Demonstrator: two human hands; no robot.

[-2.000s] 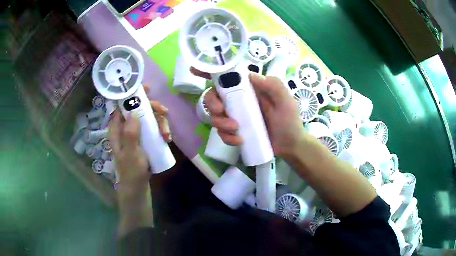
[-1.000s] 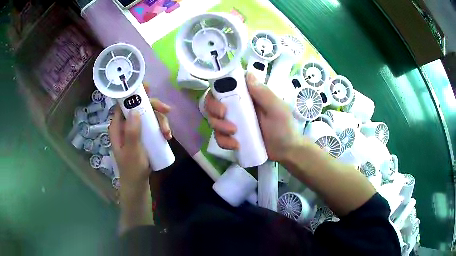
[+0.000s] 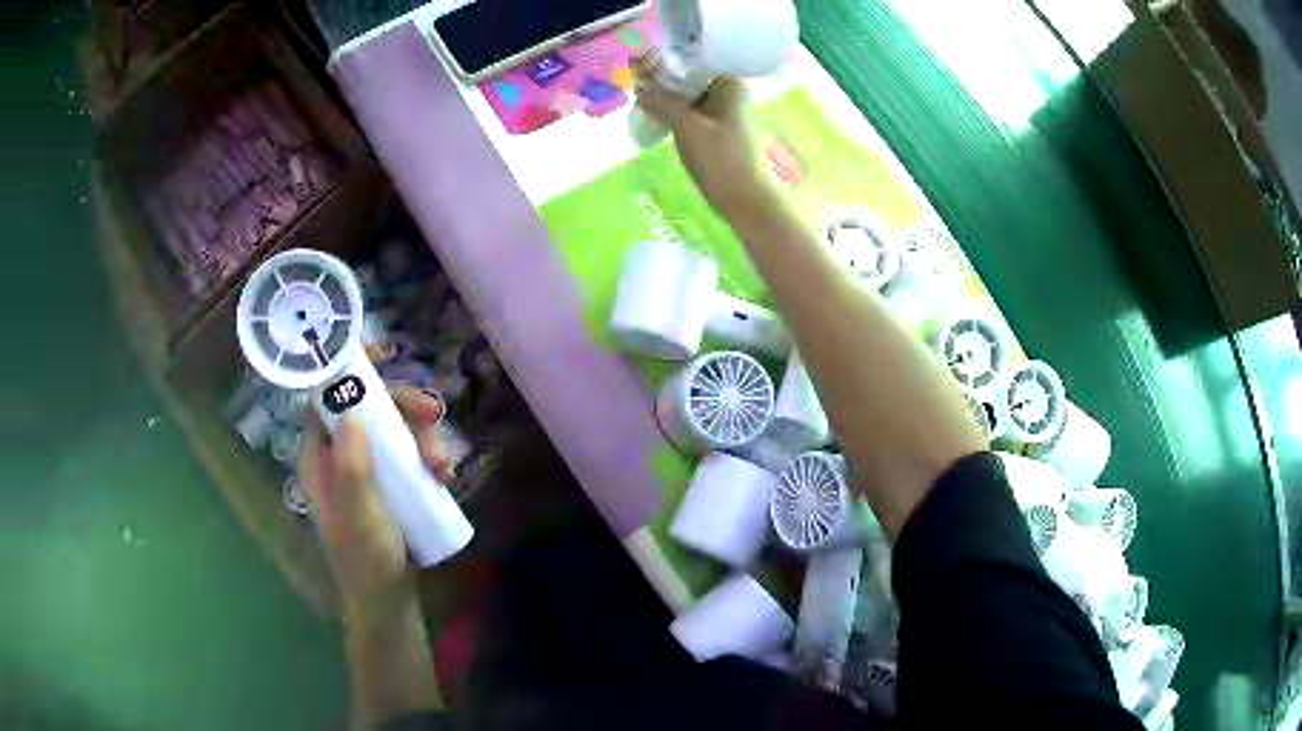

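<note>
My left hand (image 3: 357, 479) holds a white handheld fan (image 3: 403, 464) by its handle, over the open carton at the left. Its round spoked guard faces me and its small display shows lit digits. My right hand (image 3: 695, 114) is at the far end of the table, at the top of the view, on another white fan (image 3: 750, 36). That fan's head points right; its handle is mostly hidden by my hand. More white fans (image 3: 728, 400) lie heaped on the green part of the mat, some with rear grilles up, some with spoked sides up.
A black smartphone (image 3: 536, 29) lies on the pink end of the mat (image 3: 571, 93). The table has a lilac edge (image 3: 486, 257). A carton of pink items (image 3: 236, 186) stands at the left. A green surface (image 3: 1085, 271) and a brown box (image 3: 1199, 172) are at the right.
My right hand has moved away to the table's far end with its fan. My left hand and its fan have shifted lower in view. The view has shifted, showing more of the smartphone.
</note>
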